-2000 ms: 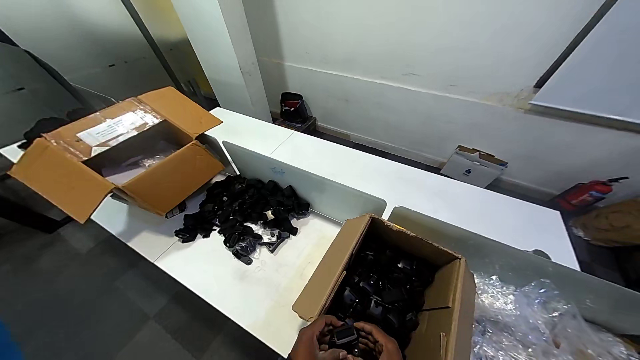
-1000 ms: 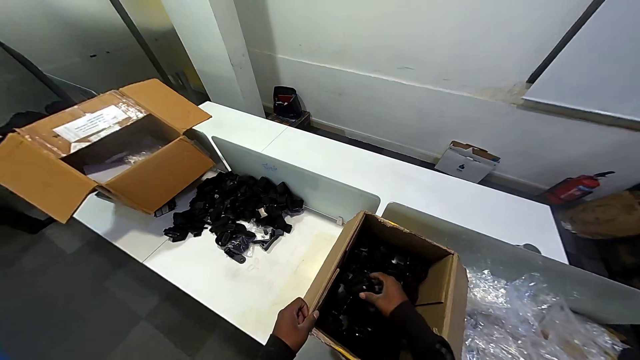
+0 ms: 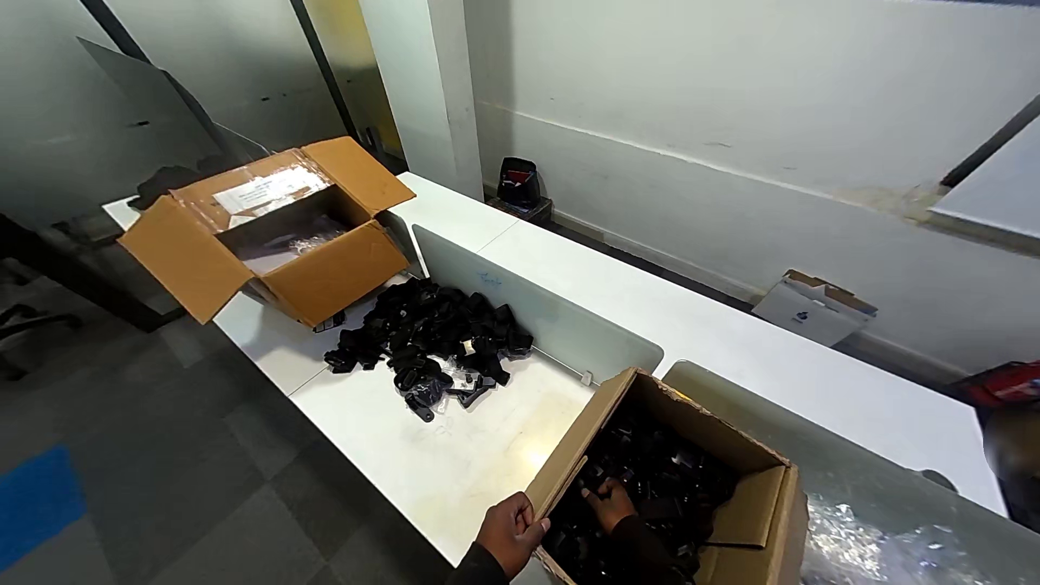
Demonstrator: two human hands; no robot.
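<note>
My left hand [image 3: 513, 532] grips the left wall of an open cardboard box [image 3: 751, 508] at the lower right. Inside that box, my right hand [image 3: 609, 504] reaches among many small black items [image 3: 650, 471]; its fingertips touch them, and whether it holds one cannot be told. A pile of black straps and plastic parts [image 3: 439, 325], some in clear bags, lies on the white table [image 3: 471, 455] to the left. Behind the pile stands another open cardboard box [image 3: 337, 276] with clear plastic inside.
Clear plastic wrapping [image 3: 886, 544] lies right of the near box. Low frosted glass dividers [image 3: 536, 301] run along the table's middle. A white carton [image 3: 815, 309] and a black bag [image 3: 518, 183] are by the wall.
Two seconds ago both hands held a small dark device at the box's near edge. The device no longer shows in them; the left hand is on the box wall, the right inside the box.
</note>
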